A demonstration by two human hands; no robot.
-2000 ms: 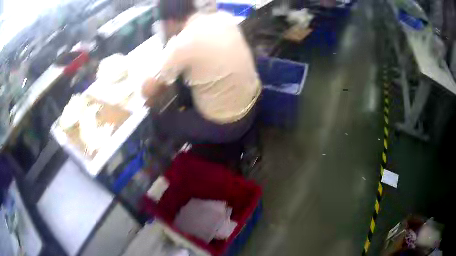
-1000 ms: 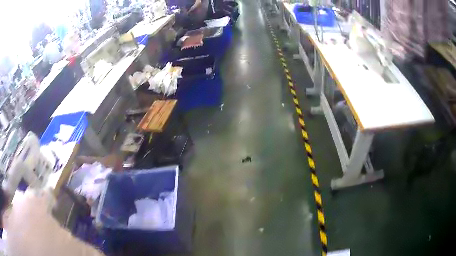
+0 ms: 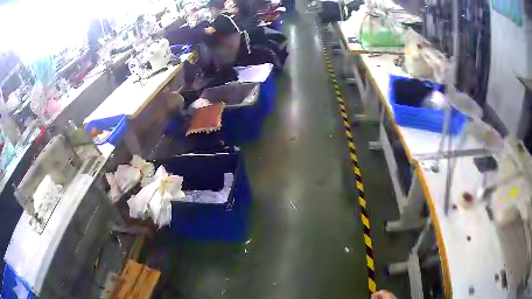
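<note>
A small bit of a hand, seemingly my right hand (image 3: pixel 383 295), shows at the bottom edge, right of centre, over the foot of the striped line. It is cut off, so its fingers and anything in it are hidden. My left hand is out of the picture. Nearest on the left, a blue bin (image 3: pixel 213 219) holds white pieces (image 3: pixel 207 196). Bunched white cloth (image 3: pixel 156 195) hangs at its left side. A wooden stool (image 3: pixel 137 281) stands at the bottom left.
A yellow-black line (image 3: pixel 357 169) runs along the green floor (image 3: pixel 291 222). White sewing tables with machines line both sides. The right table (image 3: pixel 466 248) bears a blue crate (image 3: pixel 424 117). Farther left are another blue bin (image 3: pixel 248 120), an orange-brown cloth (image 3: pixel 205 118) and a seated person (image 3: pixel 224 41).
The view has moved forward along the aisle. The person in the pale top and the red bin have left the view. A bit of a hand now shows at the bottom edge.
</note>
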